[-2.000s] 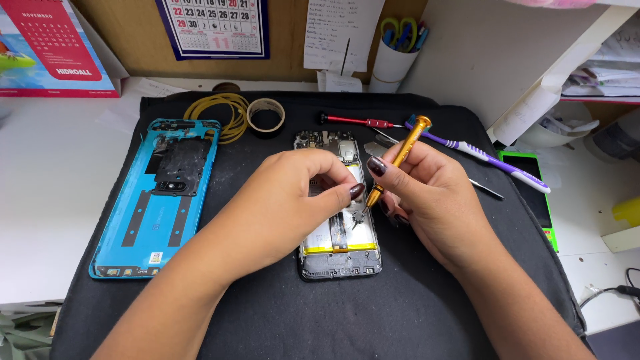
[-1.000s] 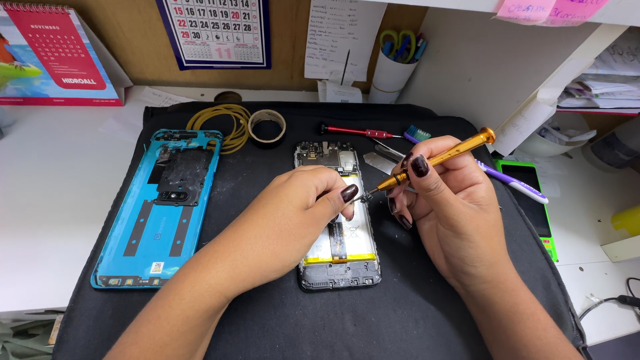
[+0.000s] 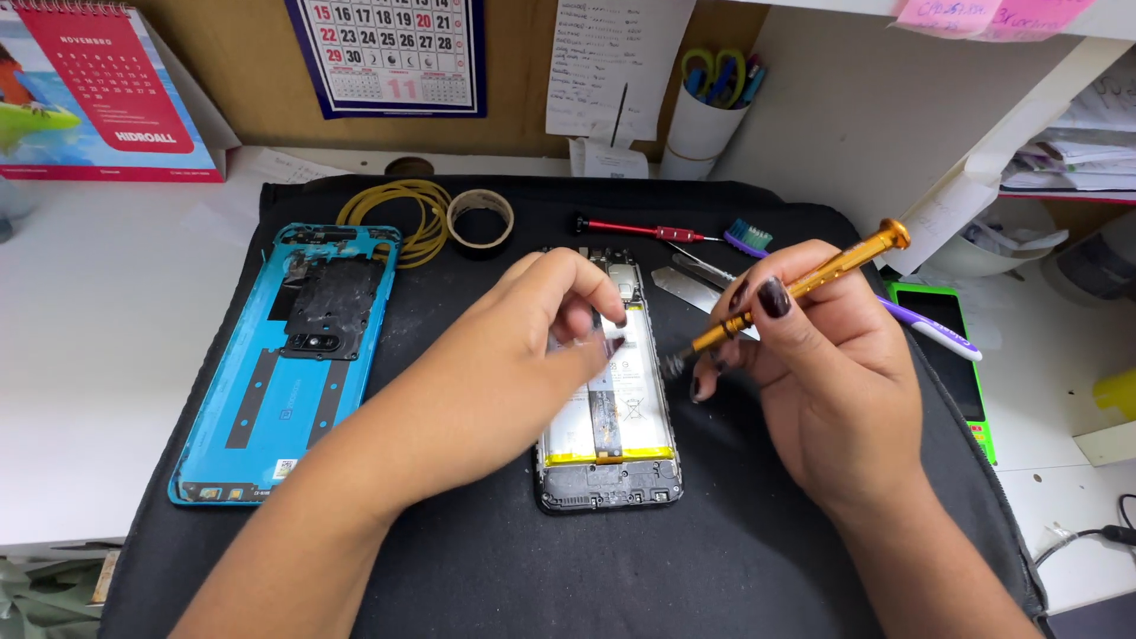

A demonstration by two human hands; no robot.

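Observation:
An opened smartphone [image 3: 612,486] lies face down on a black cloth mat, its battery [image 3: 635,390] and a flex cable showing. My left hand [image 3: 497,373] is over the phone's upper half, thumb and forefinger curled and slightly apart; whether something tiny is between them I cannot tell. My right hand [image 3: 825,382] grips a gold precision screwdriver [image 3: 799,288], tilted with its tip down at the phone's right edge. Small dark bits seem to cling at the blurred tip. A blue phone back cover [image 3: 293,382] with a black camera-side plate lies at the left.
Behind the phone are yellow tubing or cord [image 3: 399,200], a tape roll [image 3: 480,220] and a red screwdriver [image 3: 635,228]. Metal blades [image 3: 688,288] and a purple-white toothbrush [image 3: 932,328] lie by my right hand. A green-edged device [image 3: 941,355] is at the right.
The left thumb and forefinger have moved apart from the screwdriver tip, which they were touching or near one second ago. The screwdriver has stayed in my right hand, its tip now lower.

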